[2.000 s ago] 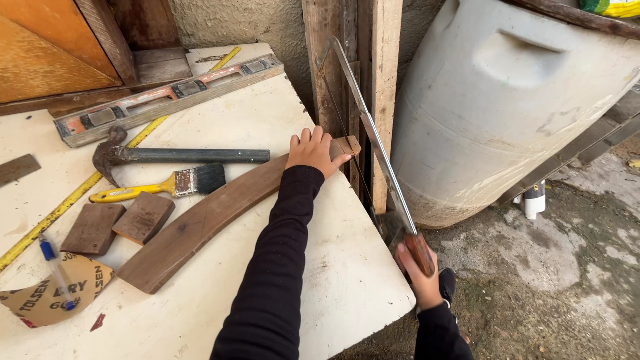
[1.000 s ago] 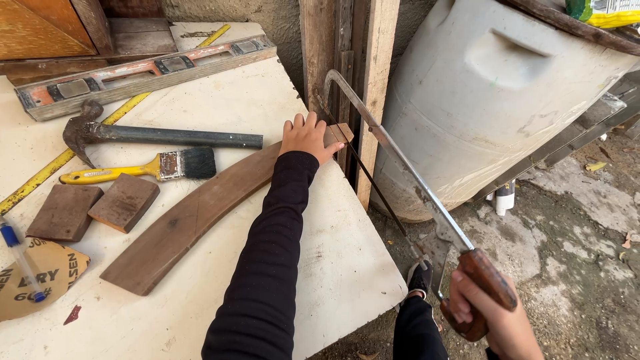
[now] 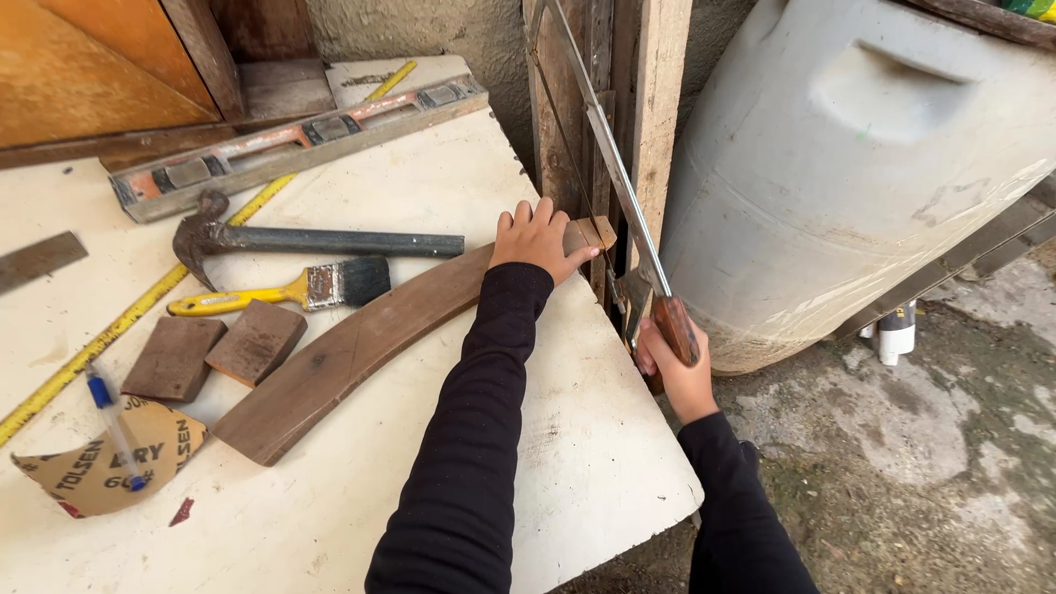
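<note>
A curved brown wooden board lies on the white tabletop, its far end jutting past the right edge. My left hand presses down on it near that end, fingers spread over the top and thumb along the near side. My right hand grips the wooden handle of a metal-framed hand saw beyond the table edge. The saw's thin blade crosses the board end just right of my left hand, beside a pencil-like line. How deep the blade sits in the wood cannot be told.
On the white table lie a spirit level, a claw hammer, a paintbrush, two wood blocks, a yellow measuring tape, sandpaper and a pen. Upright planks and a plastic barrel stand right.
The saw has moved back and forth: my right hand came toward me one second ago and is now farther forward, near the table edge. My left hand stays on the board.
</note>
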